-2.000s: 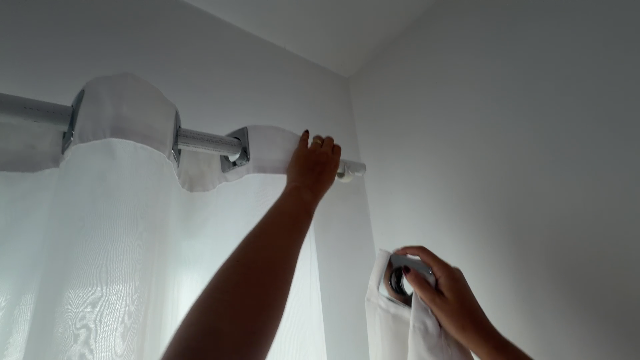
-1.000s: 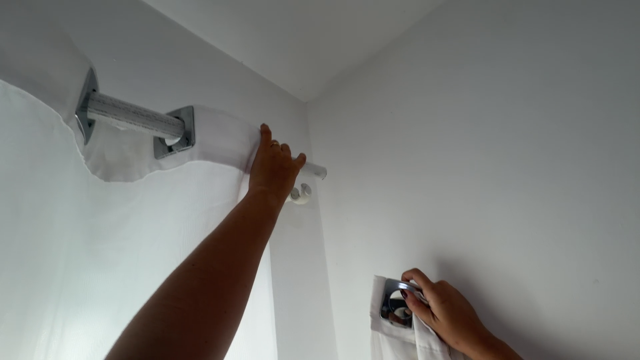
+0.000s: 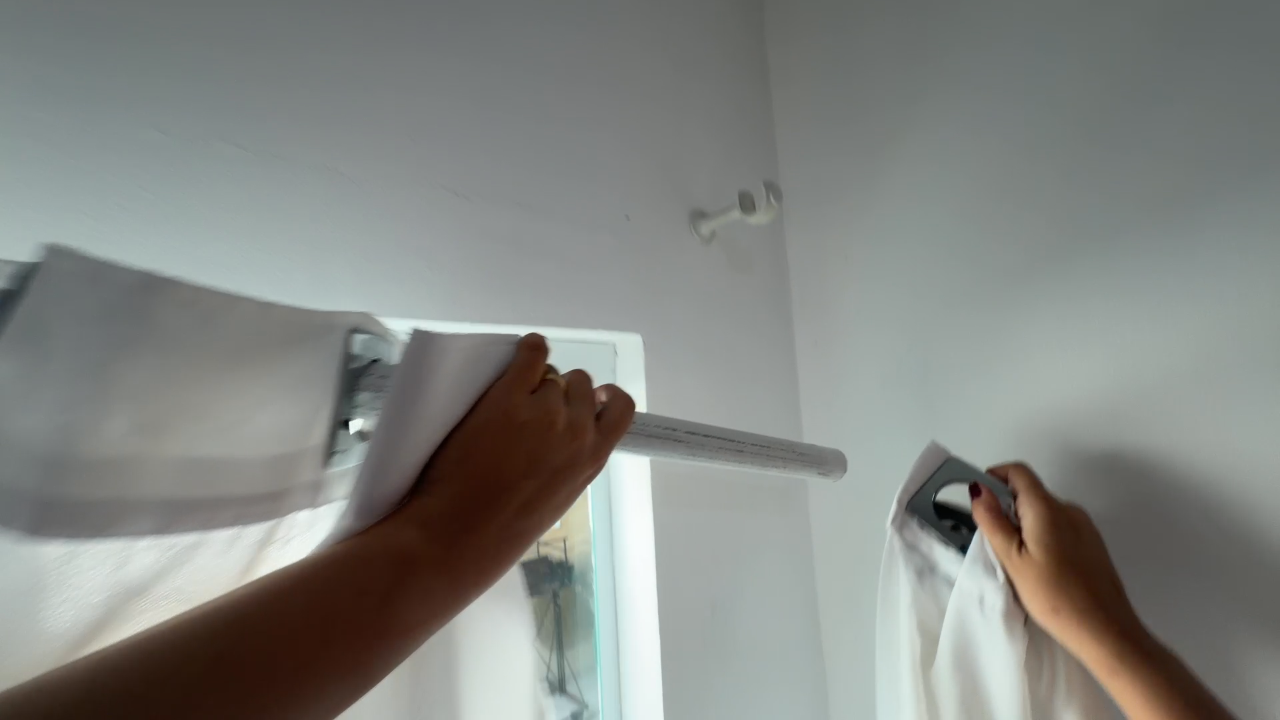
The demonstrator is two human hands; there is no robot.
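Observation:
My left hand (image 3: 530, 430) grips the white curtain rod (image 3: 740, 446) near its right end, with a fold of white curtain (image 3: 180, 400) beside the palm. The rod's bare end sticks out to the right of the hand, off the wall bracket (image 3: 740, 210). A square grey grommet (image 3: 355, 400) shows in the curtain to the left of that hand. At the right, my right hand (image 3: 1040, 560) pinches the top corner of a white curtain panel (image 3: 960, 620) by its square grey grommet (image 3: 950, 500); the panel hangs down below.
Behind the rod is a white window frame (image 3: 632, 500), with a blurred stand on a tripod (image 3: 557, 620) seen through the glass. Walls meet in a corner just right of the bracket. A side wall stands behind my right hand.
The rod's end has come down and away from the bracket by the corner, where it lay before. My left hand has moved with it. My right hand still holds the curtain panel's corner.

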